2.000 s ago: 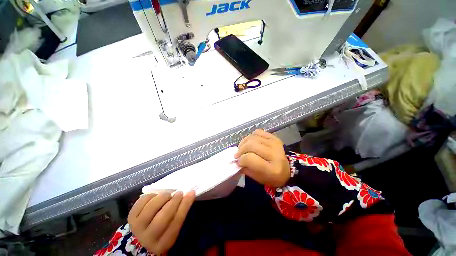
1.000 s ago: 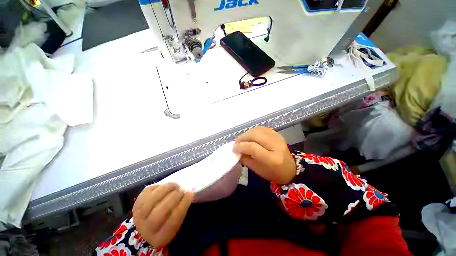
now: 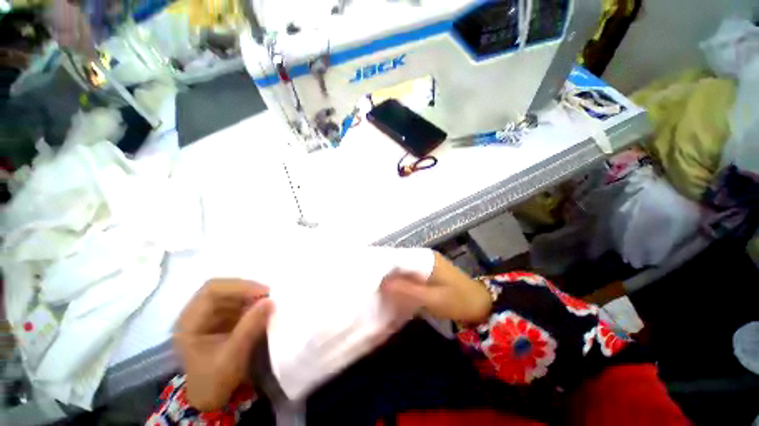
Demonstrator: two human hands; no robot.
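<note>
A white fabric piece [image 3: 324,320] is spread between my hands in front of the table's front edge. My left hand [image 3: 220,337] is blurred at the piece's left edge, thumb and fingers pinched together there. My right hand [image 3: 433,291] holds the right part, its fingertips blurred against the cloth. The sewing machine [image 3: 399,58], marked Jack, stands behind on the white table, with its needle area [image 3: 315,125] away from both hands.
White garment pieces [image 3: 91,225] lie at the table's left. A black phone [image 3: 406,126] with a corded loop, blue-handled snips [image 3: 478,140] and white tape scraps [image 3: 592,104] lie to the right. Bags and cloth [image 3: 649,208] are beyond the right end.
The view has tilted up, showing more of the machine. The white piece, earlier a narrow folded strip, now shows a broader face and sits further over the table edge. Both hands have shifted.
</note>
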